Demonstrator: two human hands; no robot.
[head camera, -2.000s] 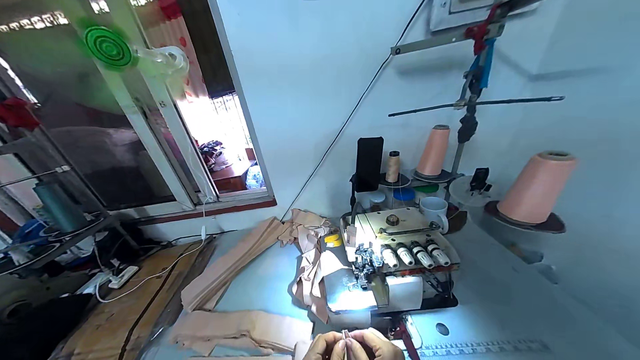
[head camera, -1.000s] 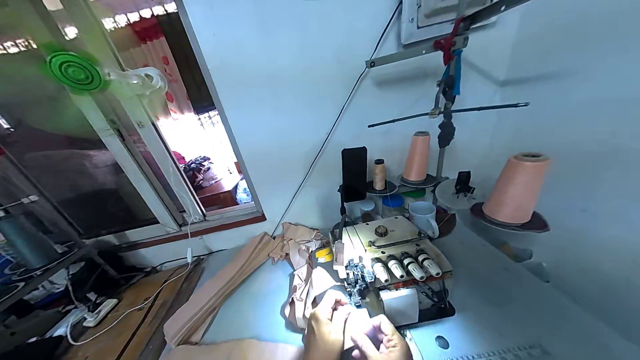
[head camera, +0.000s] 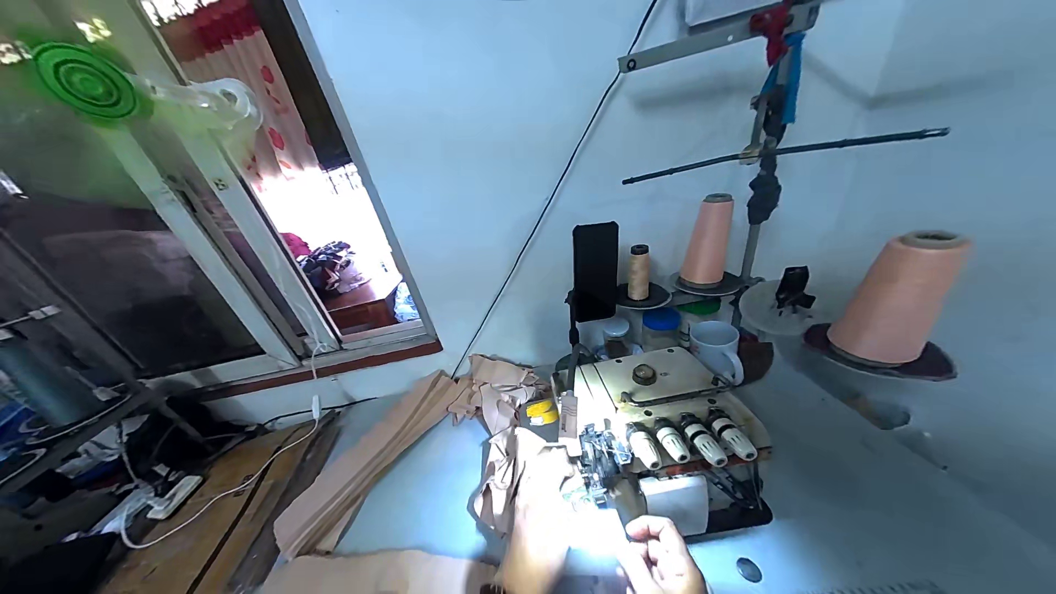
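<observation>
An overlock sewing machine (head camera: 672, 375) stands on the pale table, lit brightly at its needle area. My left hand (head camera: 540, 516) reaches to the left front of the needle area, beside bunched beige fabric (head camera: 505, 474); glare hides its fingertips and what they touch. Just in front of the machine, my right hand (head camera: 660, 553) has thumb and forefinger pinched together on the edge of a pale, overexposed piece of fabric (head camera: 601, 532). Folded beige fabric strips (head camera: 379, 462) lie left of the machine, and another beige piece (head camera: 379, 573) lies at the near edge.
Peach thread cones (head camera: 899, 301) stand on holders behind and right of the machine. A mug (head camera: 716, 346) and jars sit behind it. A yellow tape roll (head camera: 541, 412) lies at its left. A power strip (head camera: 175, 497) with a white cable rests on the wooden surface at left.
My hands, together at the near edge two seconds ago, have moved forward to the machine. They are now apart, the left one at the needle area.
</observation>
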